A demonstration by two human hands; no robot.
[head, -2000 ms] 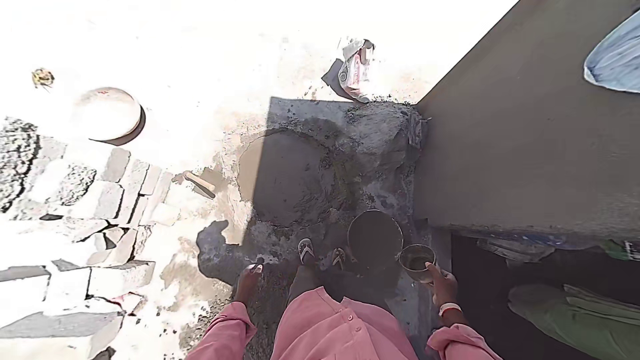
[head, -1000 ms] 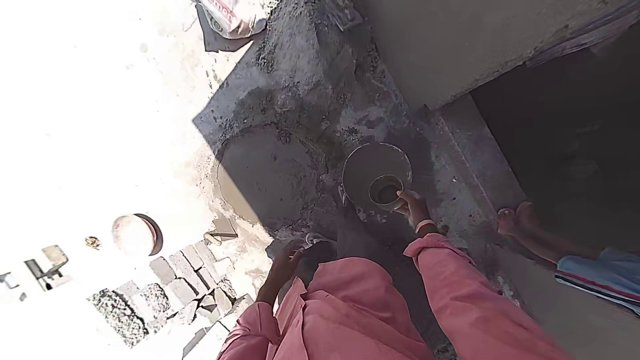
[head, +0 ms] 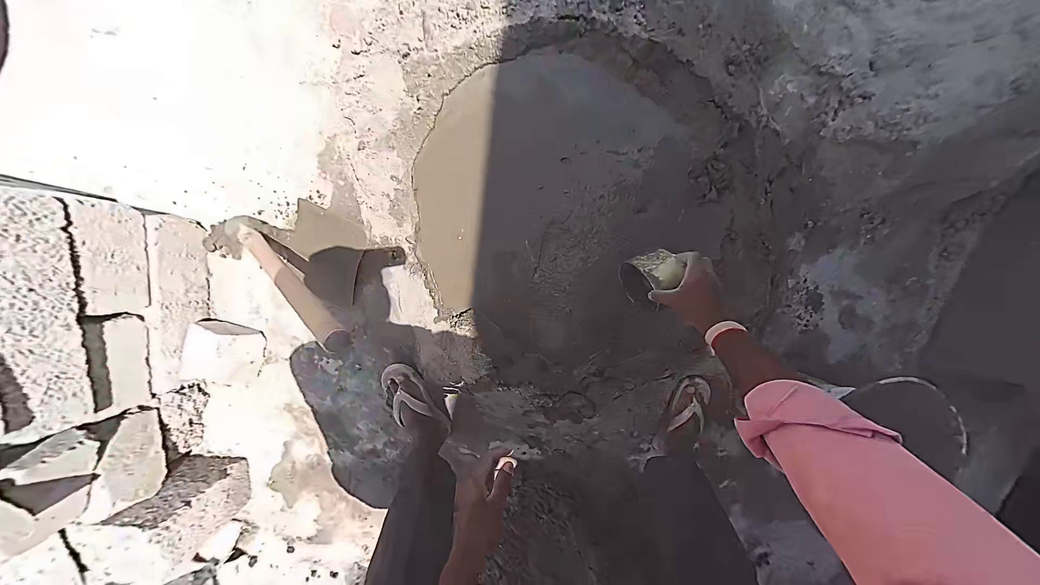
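A small round container (head: 656,275) is gripped by my right hand (head: 695,291), tilted on its side with its dark mouth facing left, over a round pool of wet grey cement mix (head: 561,187) on the ground. Between my legs my left hand (head: 486,487) hangs low, fingers slightly curled; I see nothing held in it. To the right, a round bucket (head: 910,422) is partly hidden behind my right sleeve. Left of the mix lies a wooden-handled tool (head: 292,296) with a flat metal blade, resting on the ground.
Stone or concrete blocks (head: 114,260) and broken pieces are stacked at the left. My sandalled feet (head: 410,398) stand at the near edge of the wet mix. A hard shadow edge crosses the mix, with bright ground at the upper left.
My right hand has moved with the container from above the bucket to over the wet mix. The container is now tipped on its side. The view has come closer to the mix.
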